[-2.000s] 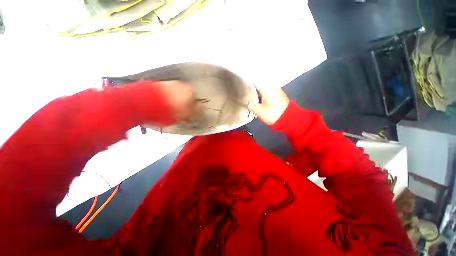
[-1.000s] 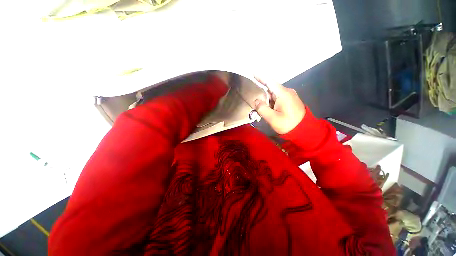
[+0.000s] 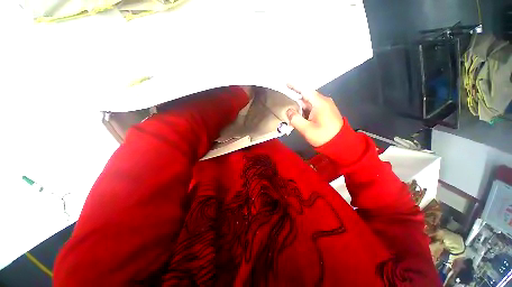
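A beige-grey bag body (image 3: 264, 115) lies open-mouthed at the table's near edge, against my front. My left arm reaches inside it; my left hand is hidden within the bag, with only the sleeve showing. My right hand (image 3: 317, 120) grips the bag's right end, thumb inside the mouth and fingers on the outer side. A small shiny ring-like fitting (image 3: 283, 128) shows at the rim just below my right thumb.
The white table (image 3: 224, 45) has yellow-edged beige pieces (image 3: 106, 8) at the far left. A green-ended tool (image 3: 29, 180) with thin dark thread lies at left. A white bin (image 3: 412, 162) with brown pieces stands at right, and a dark rack (image 3: 440, 78) beyond.
My left arm has gone from over the bag to deep inside it. The bag now gapes wider, and my right thumb has moved onto its inner side. The view has shifted slightly.
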